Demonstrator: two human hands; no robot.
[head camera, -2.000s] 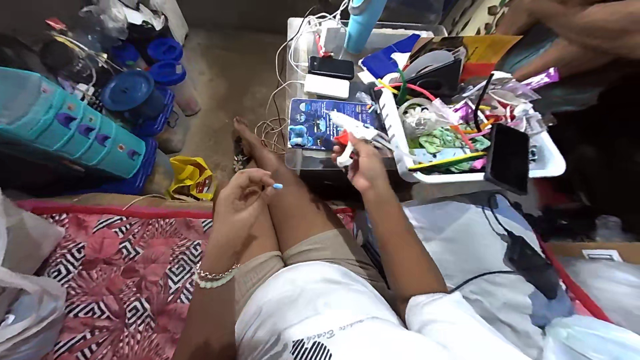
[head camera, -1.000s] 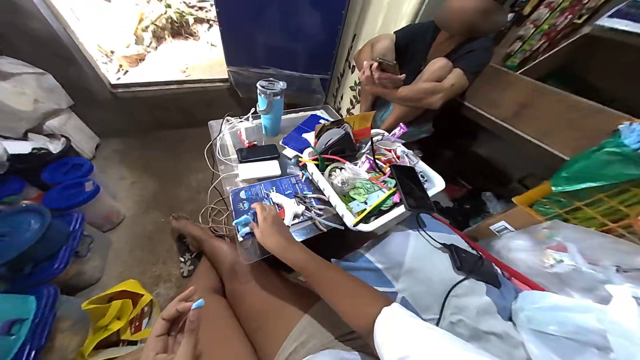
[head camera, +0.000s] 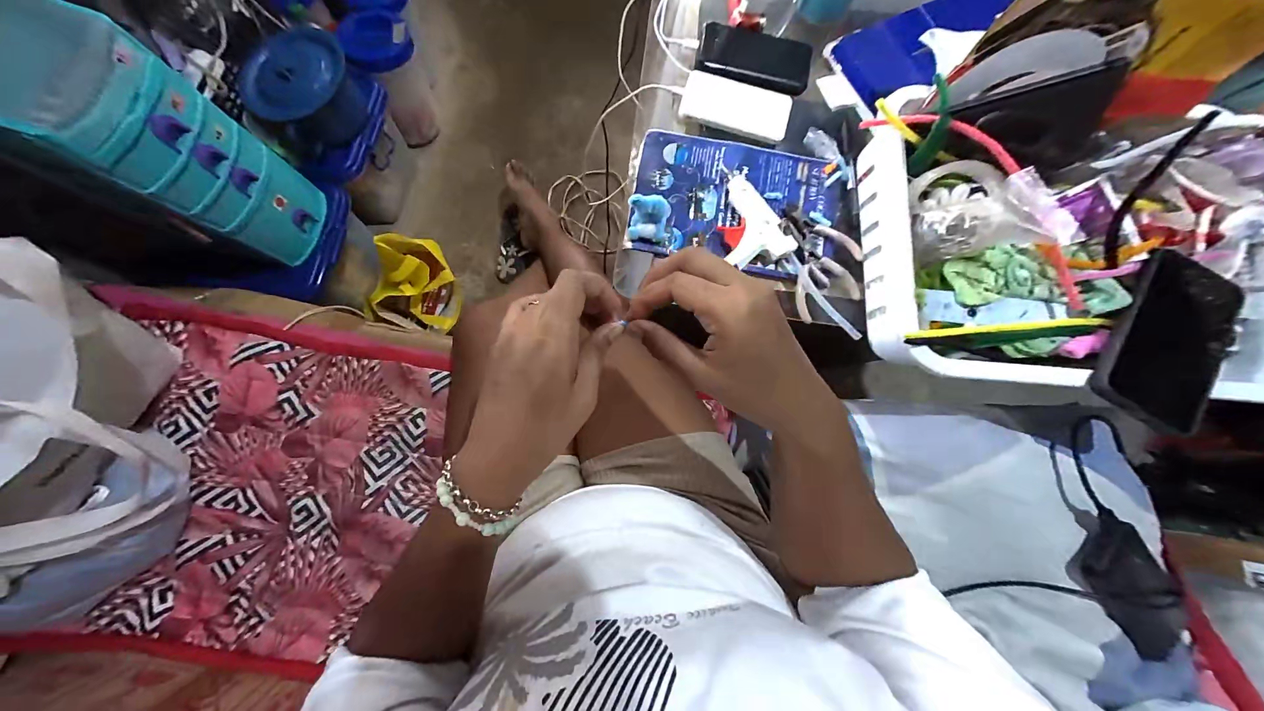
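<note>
Over my lap, my left hand (head camera: 548, 365) pinches a small light-blue piece (head camera: 620, 325) between thumb and fingers. The fingertips of my right hand (head camera: 721, 331) meet it from the other side and partly hide it. Beyond my hands, a white glue gun (head camera: 758, 219) with a red trigger lies on a blue printed sheet (head camera: 691, 158) on the low table. A small light-blue figure (head camera: 649, 216) sits near the sheet's left edge. Pliers (head camera: 825, 281) lie to the right of the glue gun.
A white plastic basket (head camera: 886, 247) of craft supplies stands right of the sheet, with a black phone (head camera: 1168, 341) at its corner. A white power bank (head camera: 736, 105) and cables lie behind. Teal drawers (head camera: 197, 148) and a yellow bag (head camera: 413, 281) are at left.
The glue gun, in my right hand two seconds ago, now lies on the sheet. My right hand has come back to my left hand at the blue piece. The view has swung up and back down.
</note>
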